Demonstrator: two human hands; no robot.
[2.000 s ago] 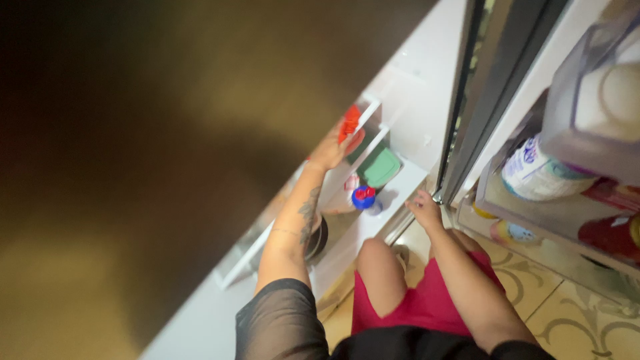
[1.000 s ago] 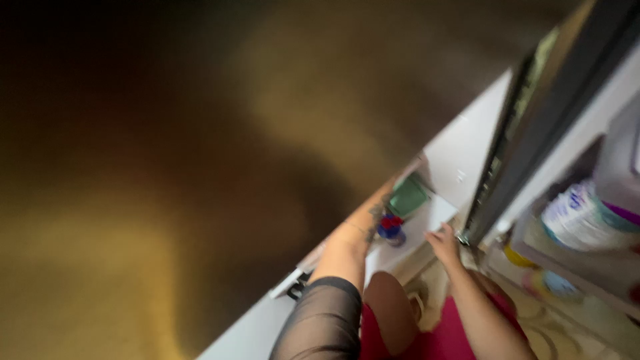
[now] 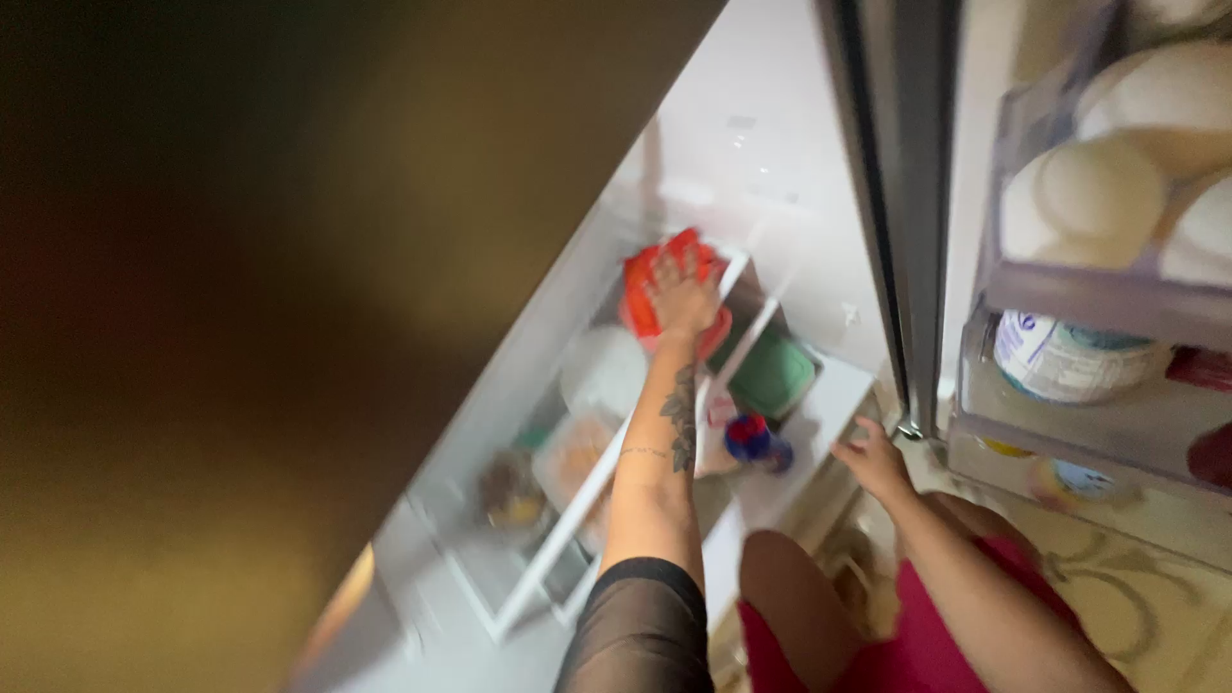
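Observation:
My left hand [image 3: 685,296] reaches into an open refrigerator, its spread fingers lying on a red plastic bag [image 3: 643,284]. Beneath the bag is a reddish, round-edged item. Near that forearm, a green-lidded container [image 3: 773,373] sits on the white shelf [image 3: 830,397], close to a jar or bottle with a blue and red top [image 3: 748,438]. My right hand [image 3: 874,460] is by the shelf's front corner with fingers apart and nothing visible in it; whether it touches the edge is unclear.
Eggs [image 3: 1088,202] and a white tub [image 3: 1068,356] stand in the door bins at right. A clear container of food [image 3: 577,452] lies left of my arm, beside a white drawer or shelf rim [image 3: 558,549]. A blurred dark panel covers the left side.
My left hand was low beside the green-lidded container a second ago and is now farther in, on the red bag. My right hand stays near the shelf corner. The view has shifted.

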